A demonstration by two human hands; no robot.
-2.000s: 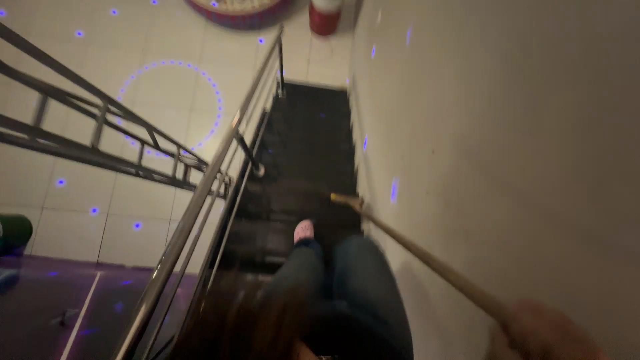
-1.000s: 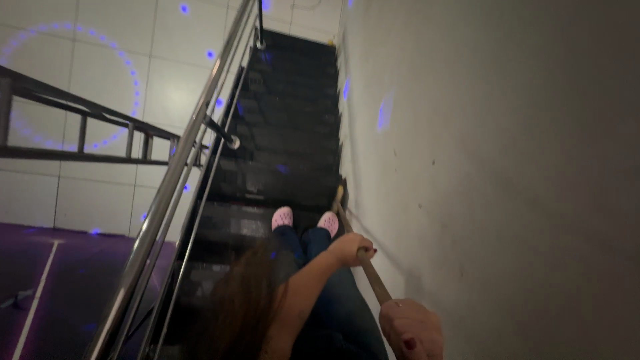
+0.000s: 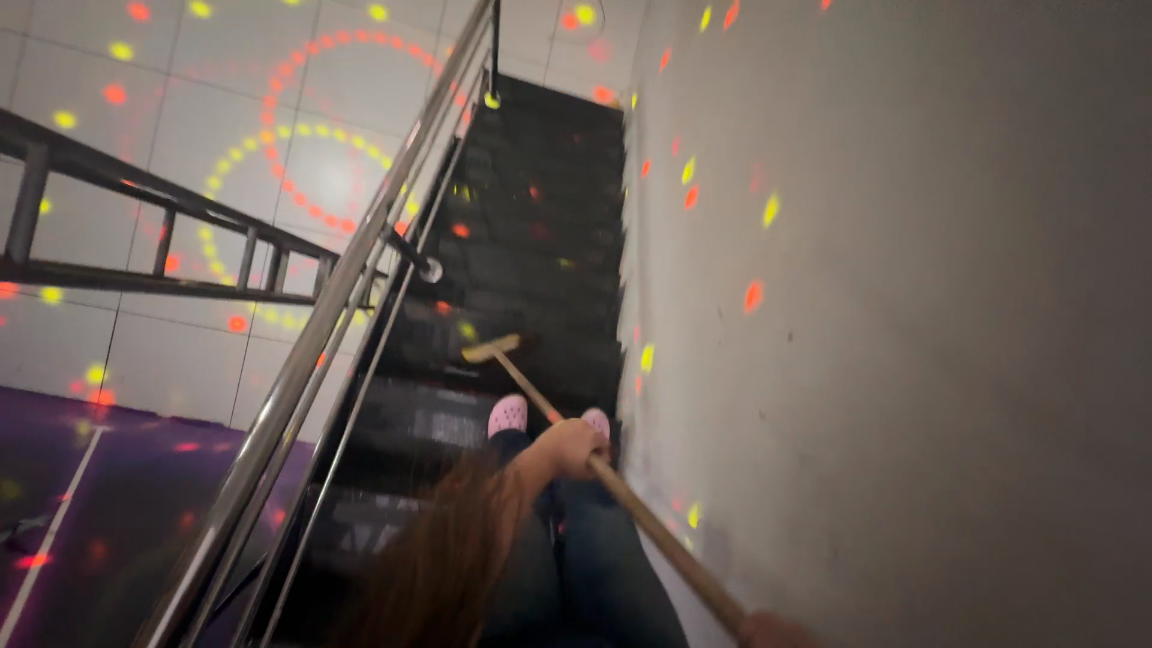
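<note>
A long wooden pole (image 3: 661, 538) slants from the lower right up to a pale yellowish crosswise head (image 3: 491, 348), like a broom or squeegee, over a dark stair step. My left hand (image 3: 576, 447) is closed around the middle of the pole, above my legs. At the bottom edge my right hand (image 3: 776, 630) holds the upper end of the pole, mostly cut off by the frame. Two pink clogs (image 3: 508, 415) stand on the dark stairs (image 3: 540, 225), just behind the head.
A shiny metal handrail (image 3: 333, 315) runs down the left side of the stairs. A grey wall (image 3: 855, 342) bounds the right. Beyond the rail are a metal ladder-like frame (image 3: 166, 243), a white tiled floor (image 3: 81, 342) and a purple floor (image 3: 153, 504). Coloured light dots fall around.
The pole's head has moved from beside the wall to the left across the step. My left hand, not on the pole two seconds ago, grips it. The light dots went from blue to red and yellow.
</note>
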